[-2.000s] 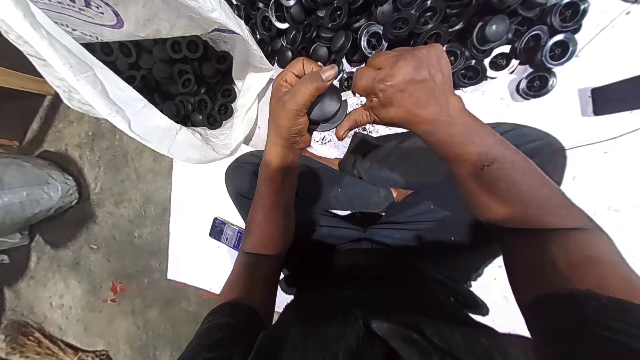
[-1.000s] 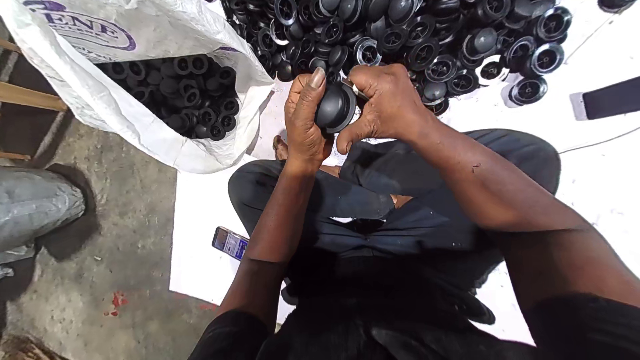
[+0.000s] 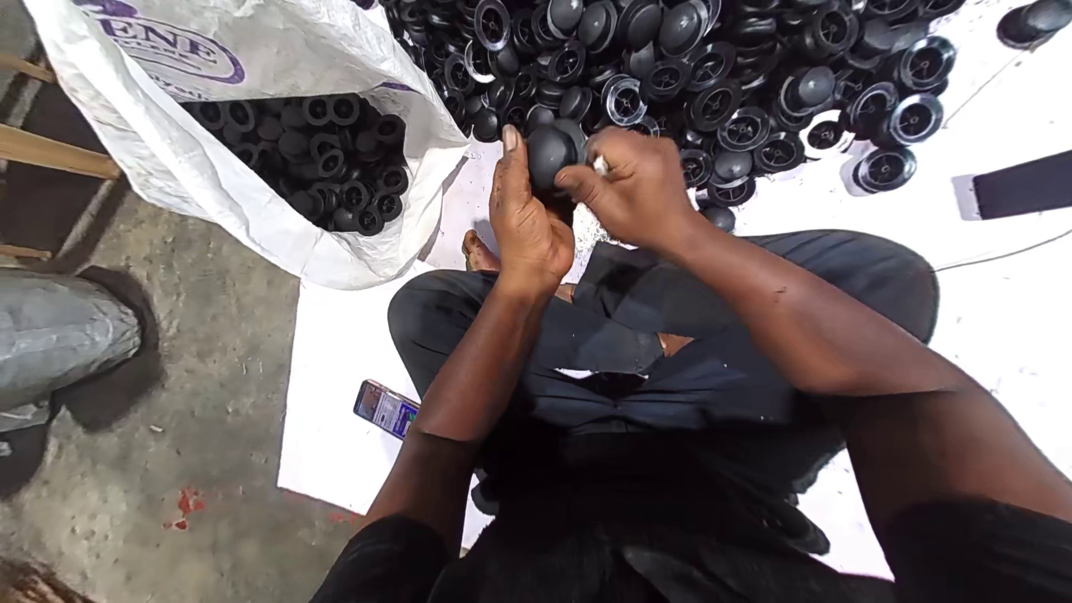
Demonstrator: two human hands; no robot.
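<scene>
A black domed plastic part (image 3: 551,157) rests in my left hand (image 3: 529,209), with the thumb upright along its left side and the dome facing up. My right hand (image 3: 632,184) is curled at the part's right edge, its thumb close to the rim. A small pale piece, perhaps a blade tip, shows between its thumb and fingers; what it is I cannot tell. Just beyond both hands lies a big heap of similar black round parts (image 3: 745,130), some dome up, others showing spoked undersides.
A white woven sack (image 3: 352,260) at the upper left holds more black round parts (image 3: 327,163). A phone (image 3: 385,409) lies on the white sheet (image 3: 327,335) by my left forearm. A dark flat object (image 3: 1026,186) is at the right, a grey bundle (image 3: 63,335) at the far left.
The domed part has turned in my left hand, so that its dome shows more fully than two seconds ago. My right hand has stayed at its right side.
</scene>
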